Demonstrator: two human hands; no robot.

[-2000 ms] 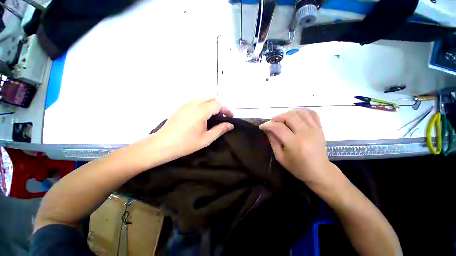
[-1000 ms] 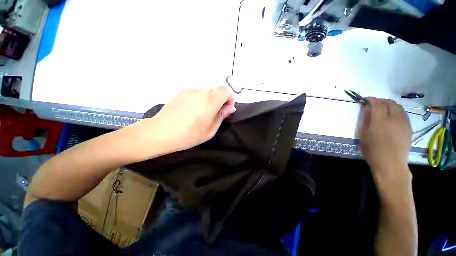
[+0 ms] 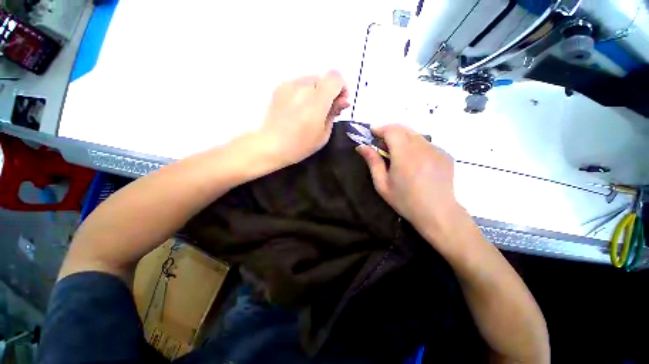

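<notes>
A dark brown garment point(image 3: 306, 206) hangs from the table's front edge over the lap, with a pale stitch line low on its right part. My left hand point(image 3: 302, 117) is closed at the garment's top edge, fingertips partly hidden. My right hand point(image 3: 416, 170) holds small thread snips point(image 3: 361, 134), whose parted blades lie over the garment's top edge, just right of my left hand. Whether the blades touch the cloth, I cannot tell.
The sewing machine's needle area point(image 3: 445, 75) is at the upper right, with dark cloth point(image 3: 591, 78) beside it. Looped-handle scissors point(image 3: 624, 238) lie at the far right edge. A smartphone point(image 3: 27, 43) is at the upper left. A cardboard box point(image 3: 178, 295) and red stool point(image 3: 39, 178) are below.
My right hand left the garment, took the snips from the table on the right and brought them to the garment's top edge. My left hand stayed at the cloth.
</notes>
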